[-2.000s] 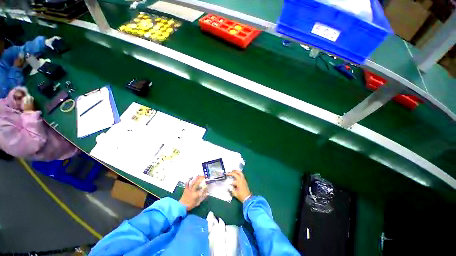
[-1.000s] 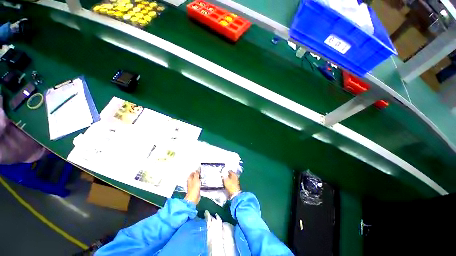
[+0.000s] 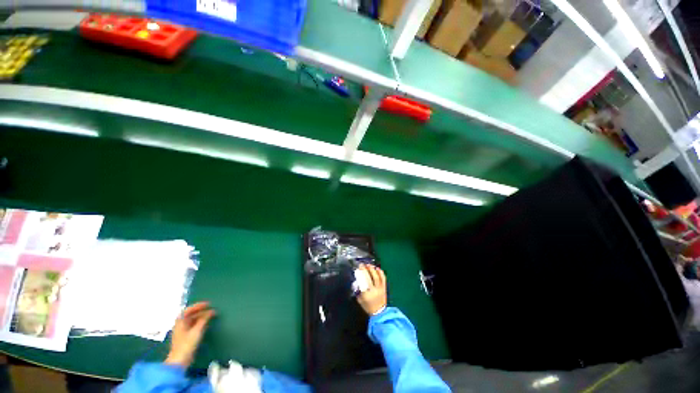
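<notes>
The black tray [image 3: 328, 349] lies on the green mat, right of centre. A bagged unit [image 3: 322, 246] with shiny loose plastic lies at its far end. My right hand [image 3: 371, 288] is over the tray's right side, its fingers closed on whitish, shiny plastic of a second bagged unit [image 3: 351, 257] beside the first; the unit itself is dark against the tray and partly hidden. My left hand [image 3: 190, 330] is above the mat, right of the bag stack [image 3: 134, 288], blurred, with fingers apart and empty.
Work instruction sheets [image 3: 46, 269] lie at the left. A large black-draped stack [image 3: 553, 269] stands right of the tray. Above are the white-framed shelf [image 3: 253, 137], a red parts tray [image 3: 138, 34], a blue plastic bin [image 3: 238, 19] and a second red bin [image 3: 403, 106].
The view has swung right. The unit between both hands over the papers has left there; my right hand is now at the tray with a bagged unit. My left hand has let go.
</notes>
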